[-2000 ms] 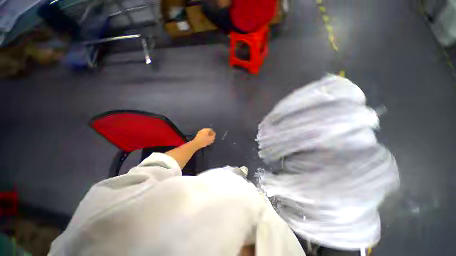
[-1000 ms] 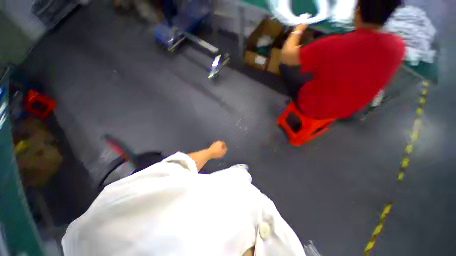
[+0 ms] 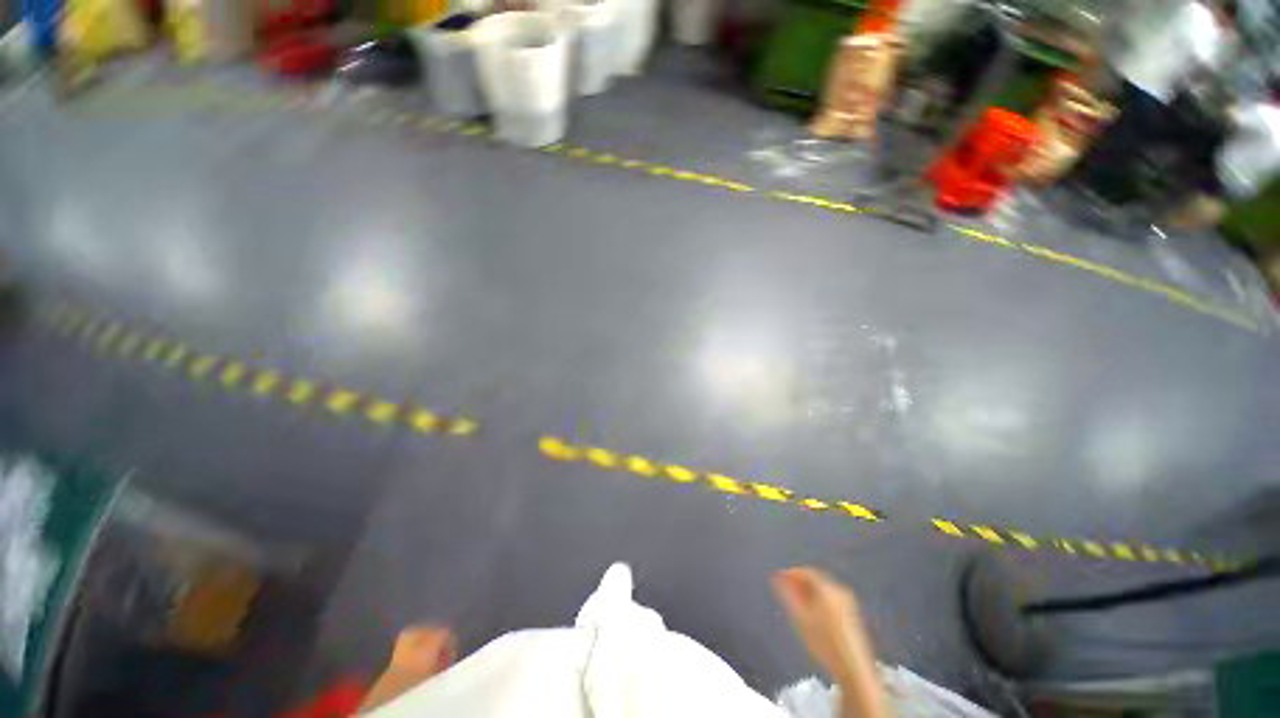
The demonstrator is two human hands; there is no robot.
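My left hand (image 3: 418, 652) is low in the picture, left of my white clothing (image 3: 618, 666). It is blurred and its fingers look curled; I see nothing in it, but cannot tell for certain. My right hand (image 3: 817, 606) is to the right of the clothing, over the grey floor. It is blurred too, its fingers are not distinct, and no held thing shows. A whitish shiny mass (image 3: 920, 697) shows at the bottom edge beside my right forearm; what it is cannot be told.
Yellow-black lines (image 3: 716, 483) cross the grey floor. White buckets (image 3: 522, 77), a red-orange stool (image 3: 983, 159) and a brown sack (image 3: 859, 82) stand along the far side. A green bench edge (image 3: 70, 561) is at left. A dark round base with a pole (image 3: 1000, 614) is at right.
The view has swung away from the red-shirted person and the red chair to the marked aisle. My right hand now shows; my left hand is lower and farther left in the picture.
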